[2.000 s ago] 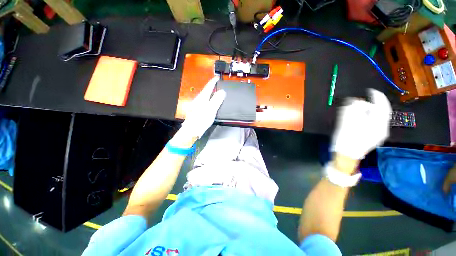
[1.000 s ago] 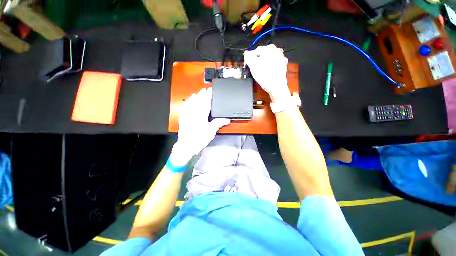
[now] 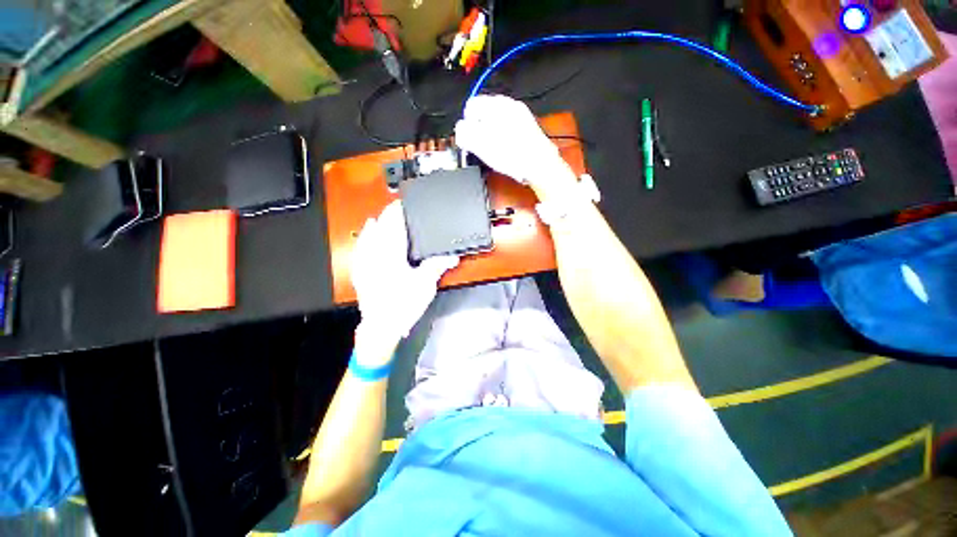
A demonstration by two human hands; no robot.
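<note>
A dark square set-top box point(image 3: 448, 213) lies on the orange-brown jig board point(image 3: 362, 178), against the silvery jig connectors point(image 3: 436, 160) at its far edge. My gloved left hand point(image 3: 395, 271) holds the box at its left side and near corner, with the thumb along the near edge. My gloved right hand point(image 3: 506, 137) is over the right end of the connectors, where the blue cable point(image 3: 630, 36) comes in. Its fingertips are bunched; what they grip is hidden.
Two more dark boxes point(image 3: 267, 171) point(image 3: 126, 199) and an orange pad point(image 3: 197, 261) lie left. A green pen point(image 3: 647, 145), small pen-like tool point(image 3: 661, 141) and remote control point(image 3: 806, 176) lie right. The orange-brown test box point(image 3: 829, 73) stands far right, with AV leads point(image 3: 468, 42) behind the jig.
My right hand came from the right side to the connectors and stays there. My left hand moved to the box's near-left corner. The view has turned, and a blue light now glows on the test box.
</note>
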